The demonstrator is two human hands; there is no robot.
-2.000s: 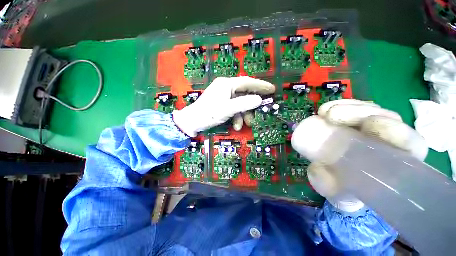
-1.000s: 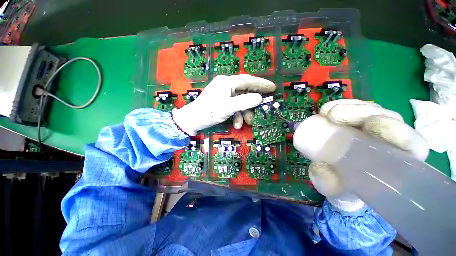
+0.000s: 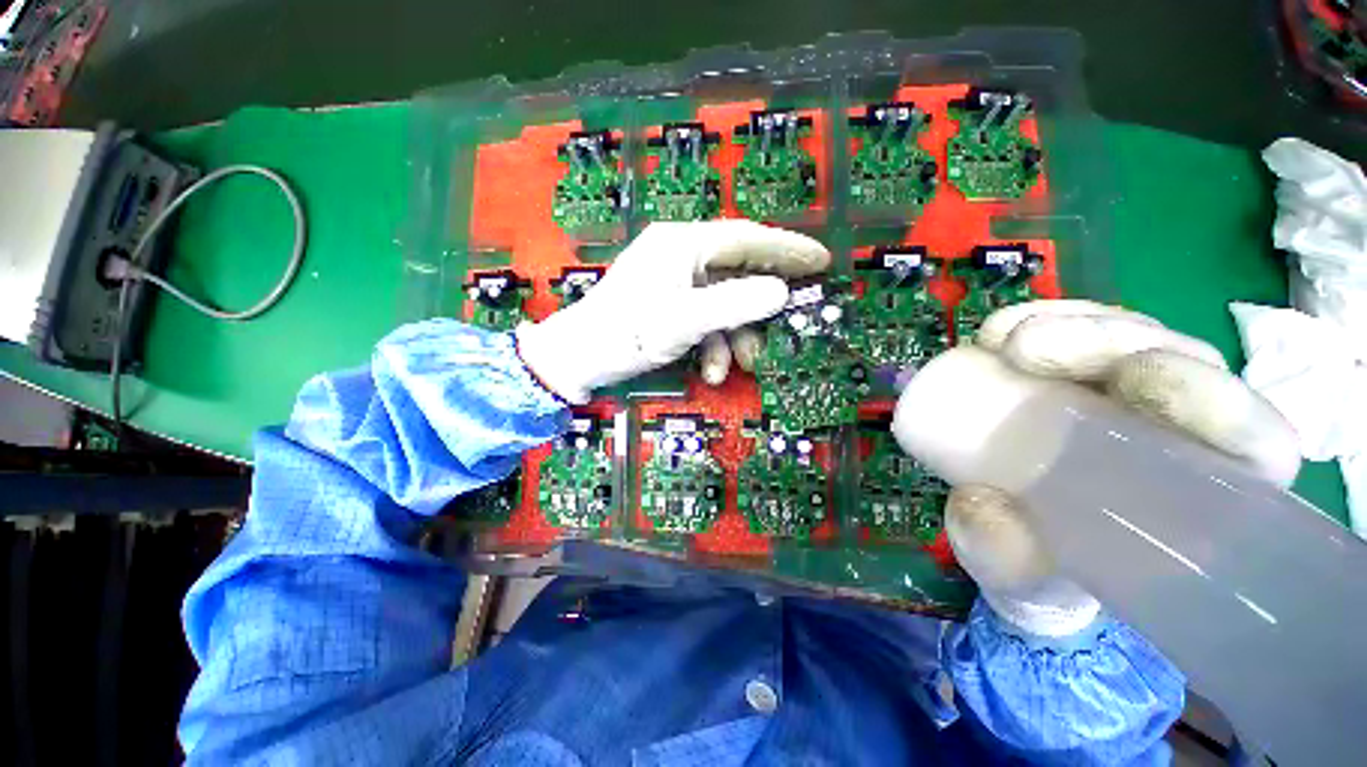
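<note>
My left hand [image 3: 660, 307], in a white glove, holds a small green circuit board [image 3: 810, 367] by its black, white-labelled end, above the middle of the blister tray [image 3: 435, 195]. My right hand [image 3: 1117, 382], gloved, grips the narrow end of a thick translucent glue syringe [image 3: 1199, 525] that runs off at the lower right. Its small purple tip [image 3: 888, 378] points left, close to the board's right edge. Whether the needle touches the board cannot be told. Several more boards lie in the tray's pockets over red areas.
A light-topped box [image 3: 53, 247] with a looped grey cable stands at the left on the green bench [image 3: 352, 165]. Crumpled white cloth or paper [image 3: 1319, 345] lies at the right. Black racks [image 3: 105, 599] stand at the lower left. A dark belt [image 3: 375, 53] runs behind the tray.
My right hand and the syringe have moved slightly to the right, so the tip is a little farther from the held board's middle. My left hand keeps the board nearly still.
</note>
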